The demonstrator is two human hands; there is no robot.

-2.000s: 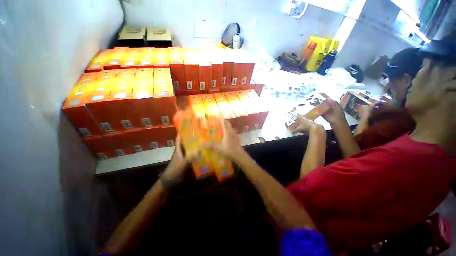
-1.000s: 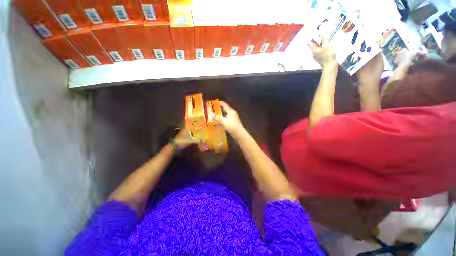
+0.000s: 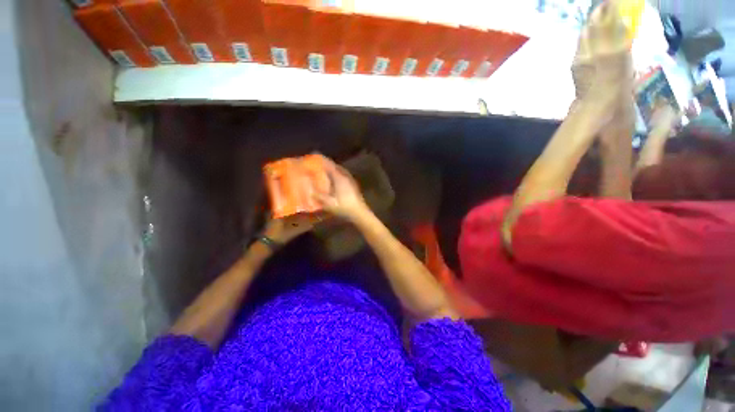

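Observation:
Orange retail boxes, pressed together as a block, are held low below the bench edge. My left hand is under and behind the block, partly hidden by it. My right hand grips its right side. How many boxes are in the block cannot be told. A brown cardboard carton is low in the dark beside and beneath my right hand, partly hidden; its inside cannot be made out.
A row of orange boxes stands on the white bench at the top. A wall is at the left. A person in red sits close on the right, arms over the bench. An orange-red object lies between us, unclear.
The orange boxes went from the bench front to low before me. They were in two separated groups and are now together, slightly further left. The carton has come into view. The view tilted down.

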